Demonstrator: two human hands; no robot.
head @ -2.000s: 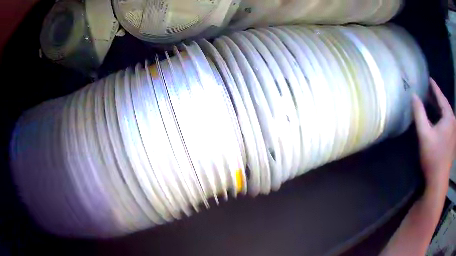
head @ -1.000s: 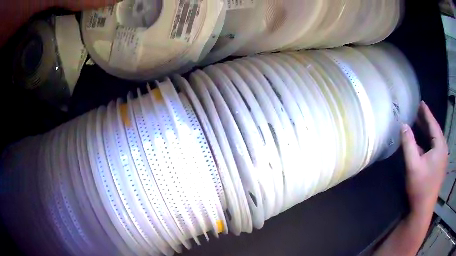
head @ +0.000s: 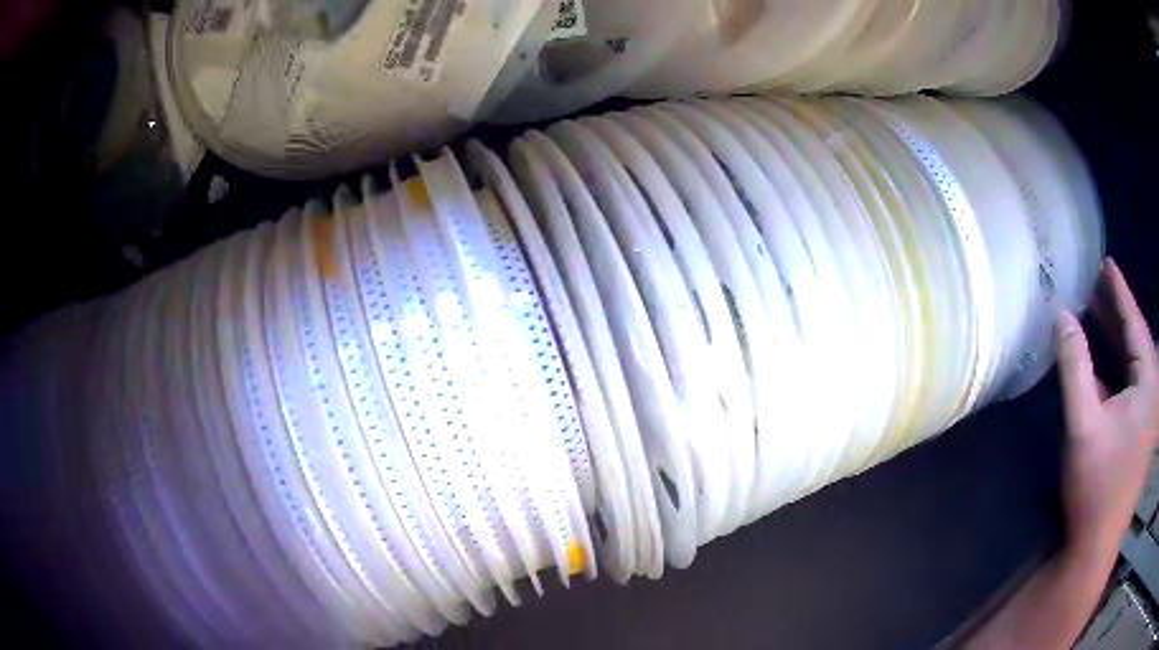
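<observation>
A long row of white component reels [head: 775,318] stands on edge in the black bin, running from lower left to upper right. Dotted carrier tape [head: 445,343] shows between rims in its left half. My right hand [head: 1106,394] is at the row's right end, fingers apart, with fingertips at the rim of the translucent end reel [head: 1036,254]. It does not close round a reel, and some fingers are hidden. I cannot make out my left hand; the top left corner is dark and blurred.
A second row of reels [head: 788,45] lies along the top, its nearest reel [head: 324,108] showing printed labels. A dark coil with a clear wrap [head: 108,127] is at the upper left. The black bin's wall [head: 826,559] curves below the row. Pale drawers show at the right edge.
Against one second ago, the right end of the row and my right hand sit slightly further right in view. The reddish-brown arm at the top left has faded from sight. My right hand keeps its place.
</observation>
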